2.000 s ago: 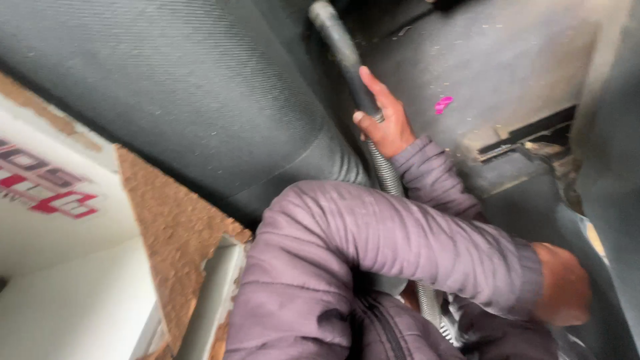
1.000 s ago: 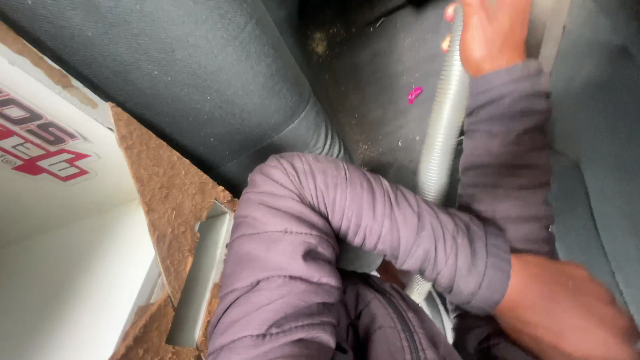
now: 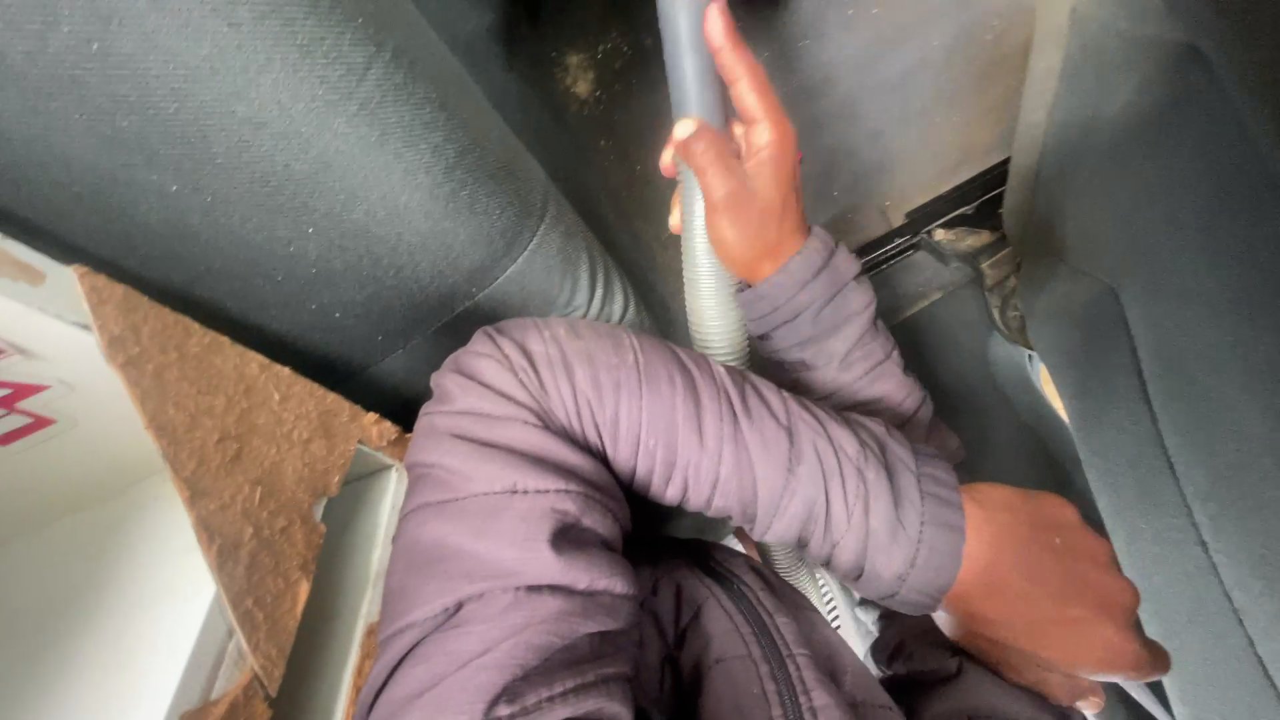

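My right hand [image 3: 745,190] is wrapped around a grey vacuum hose at the upper middle, where the ribbed hose [image 3: 712,300] joins a smooth tube [image 3: 690,60]. Its index finger lies extended along the tube, whose far end is out of view. The hose runs down behind my left forearm and shows again by the jacket zip. My left arm crosses over the right one. At the lower right, my left hand [image 3: 1050,590] is curled beside a grey seat [image 3: 1150,350], back of the hand up. Its fingers are mostly hidden, so I cannot tell if it holds anything.
A grey fabric seat [image 3: 330,170] fills the upper left. Pale debris [image 3: 580,75] lies on the dark vehicle floor. A black seat rail [image 3: 935,215] is at the right. Brown fibrous board [image 3: 220,430] with a torn edge and a metal channel [image 3: 345,590] stand at the lower left.
Since one second ago, my right hand has moved left and down in view with the hose. The pink item seen on the floor earlier is now almost wholly hidden behind that hand.
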